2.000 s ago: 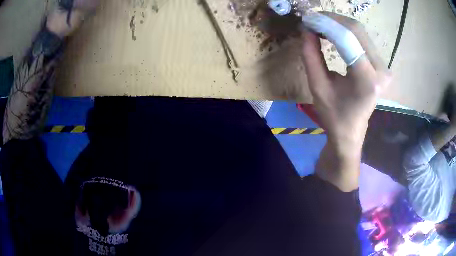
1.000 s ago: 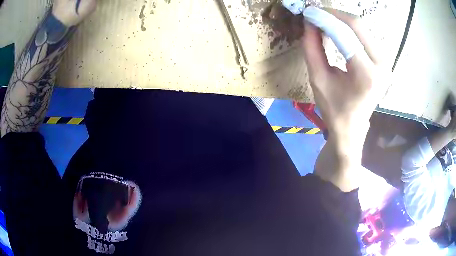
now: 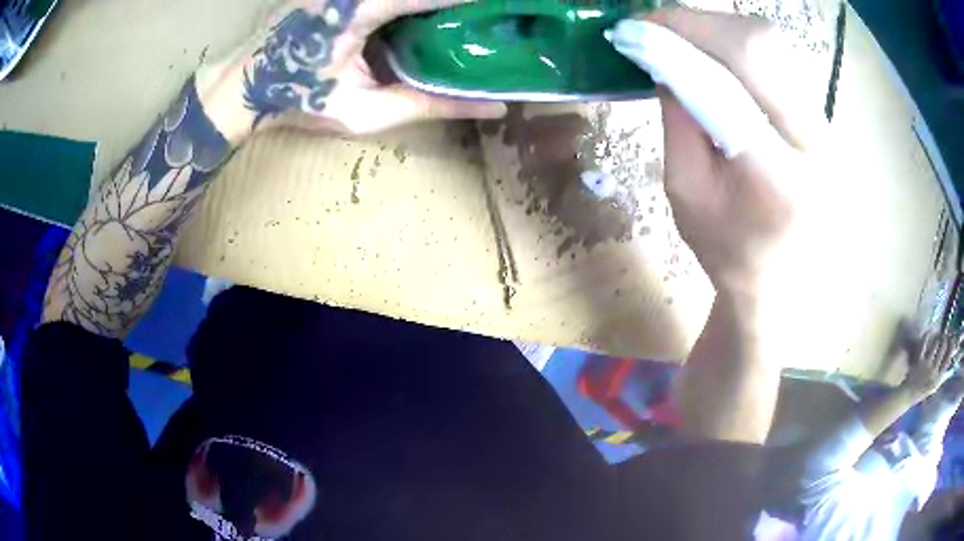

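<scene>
A glossy dark green oval housing (image 3: 507,48) with a pale rim is held above the cardboard bench cover, near the top edge of the picture. My left hand (image 3: 365,90) holds its left end, with fingers under the near rim. My right hand (image 3: 729,137), with a white finger cot on one finger, is at the housing's right end, with that fingertip over the recess. Whether it holds a small part is hidden. A tiny white round cap (image 3: 598,183) stands on the dark-stained cardboard pad (image 3: 550,174) below the housing.
Small silvery bits (image 3: 798,26) lie at the top right. A green mat (image 3: 48,174) shows at the left edge. The tan bench cover (image 3: 307,222) has dark spots and a narrow gap. Another person's arm (image 3: 898,407) reaches to the bench at lower right. A silvery object (image 3: 16,32) is at top left.
The view has shifted, so the bench shows lower. The green housing has come into view in my left hand, which has moved right. My right hand has left the white cap and is at the housing.
</scene>
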